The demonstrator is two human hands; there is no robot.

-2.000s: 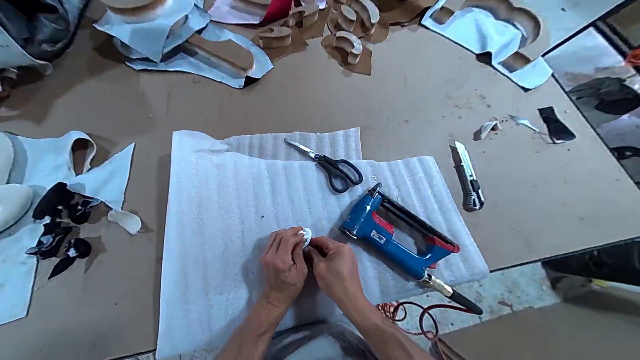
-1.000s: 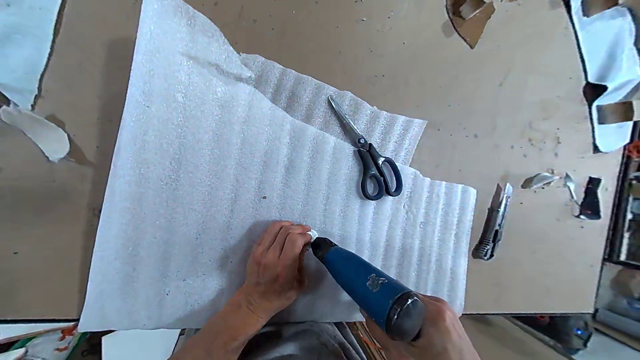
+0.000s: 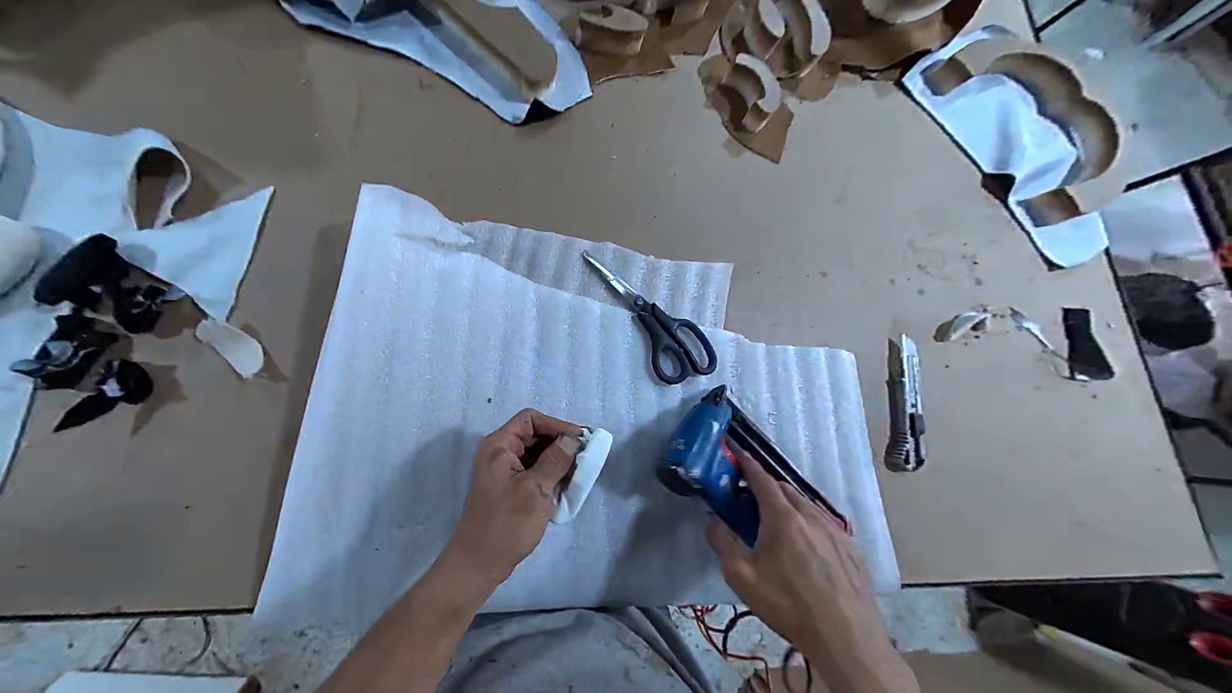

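My left hand (image 3: 520,481) pinches a small curved piece covered in white material (image 3: 585,476), held just above the white foam sheet (image 3: 433,385). Its lower part is partly hidden by my fingers. To the right, my right hand (image 3: 794,553) grips a blue pneumatic stapler (image 3: 707,452) by its body, the nose turned up and away from me. A gap separates the stapler from the white piece. Black-handled scissors (image 3: 664,332) lie on the foam sheet beyond both hands, their blades pointing to the upper left.
A snap-off utility knife (image 3: 905,404) and small scraps (image 3: 962,325) lie right of the foam. Black scraps (image 3: 82,337) and white fabric (image 3: 192,255) are at left. Curved wooden pieces (image 3: 756,96) and fabric-covered shapes (image 3: 1030,144) line the far side. A red hose (image 3: 717,635) hangs below the table edge.
One second ago the stapler's nose was at the white piece in my left hand; now it is apart, to the right. Two seconds ago it lay on the foam and both hands were at the piece.
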